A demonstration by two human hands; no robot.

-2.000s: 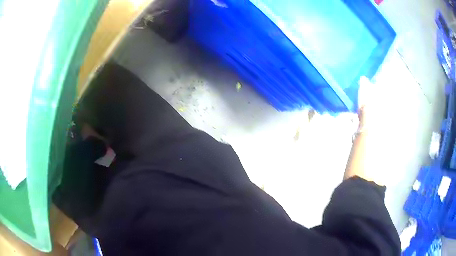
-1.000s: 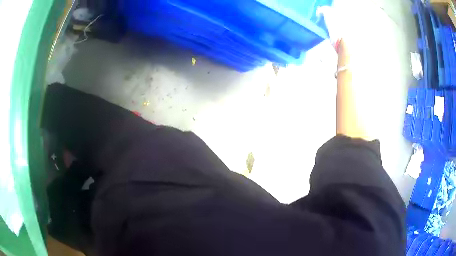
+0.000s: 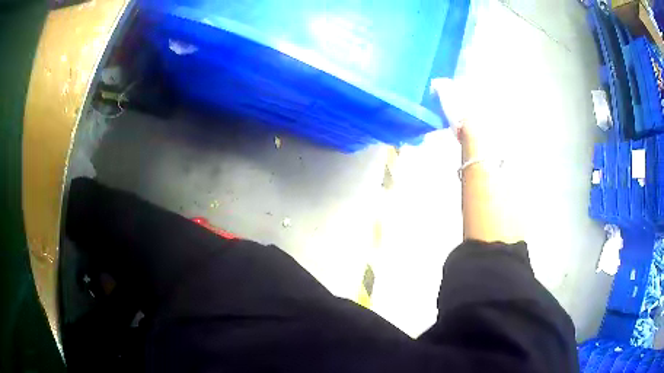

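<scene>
The blue crate (image 3: 291,62) is at the top centre, on top of a stack of blue crates. Its inside is pale and washed out by glare. My right hand (image 3: 449,105), in a white glove, is at the crate's near right corner and appears to grip the rim. The fingers are small, blurred and overexposed. A thin band shows around the bare wrist. My left hand is not in view.
A tan bench edge (image 3: 54,131) runs down the left, beside a dark green strip. My dark clothing fills the lower middle. A red object (image 3: 212,227) shows on the grey floor. More blue crates (image 3: 630,178) are stacked at right.
The view has turned. The green tray has left the view and the tan bench edge shows instead. My right hand remains at the crate's corner, now further left in view.
</scene>
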